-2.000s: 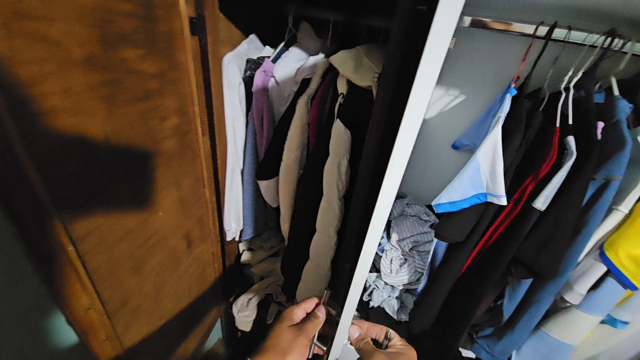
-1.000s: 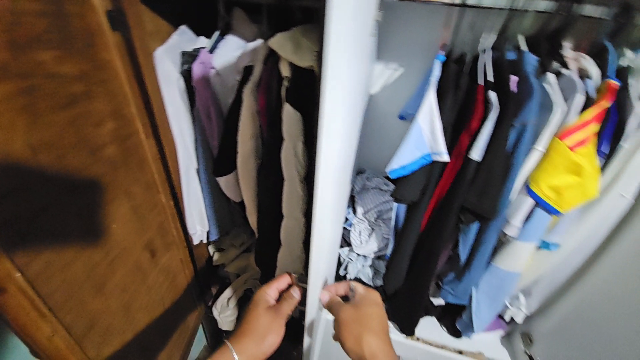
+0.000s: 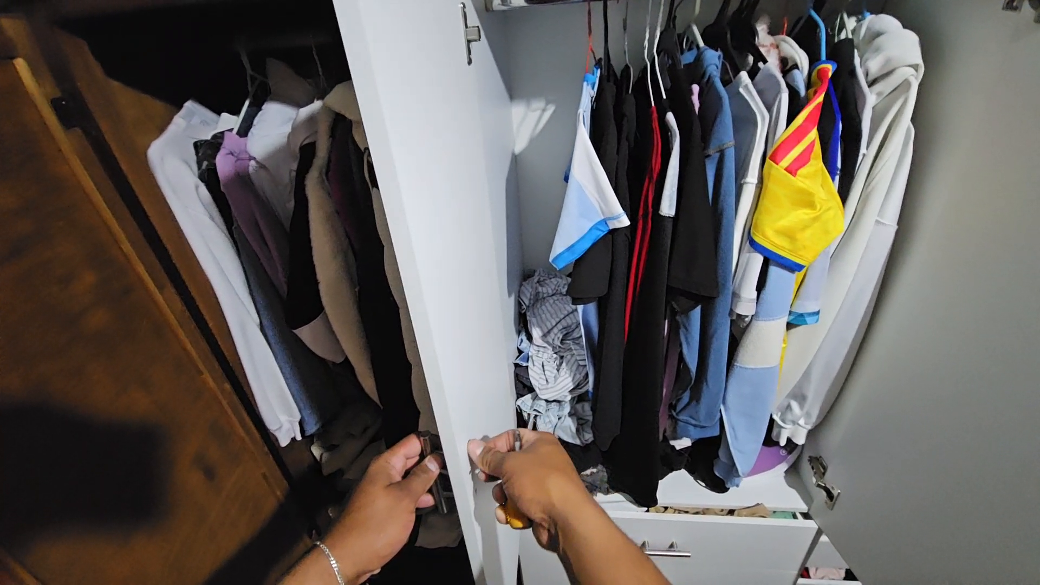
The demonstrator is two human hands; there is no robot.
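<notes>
My left hand (image 3: 388, 504), with a bracelet at the wrist, pinches a metal bar handle (image 3: 435, 471) on the outer side of a white cabinet door (image 3: 431, 203), seen nearly edge-on. Across that door my right hand (image 3: 528, 479) has its fingers closed around a tool with a yellow-orange handle (image 3: 515, 515); its working end is mostly hidden. The right fingertips are close to the door's inner face near its edge. A metal hinge plate (image 3: 470, 34) sits higher on the same door.
Shirts and jackets hang in the white wardrobe, among them a yellow jersey (image 3: 796, 211), above a drawer front (image 3: 674, 544). Crumpled clothes (image 3: 556, 341) lie at its left. Another open door (image 3: 959, 325) stands right. Behind, left, are a wooden door (image 3: 106, 325) and hanging coats (image 3: 349, 244).
Both hands remain near the white door's edge, on its two sides. The view has shifted, showing more of the wardrobe's right side, the drawer and the right-hand door.
</notes>
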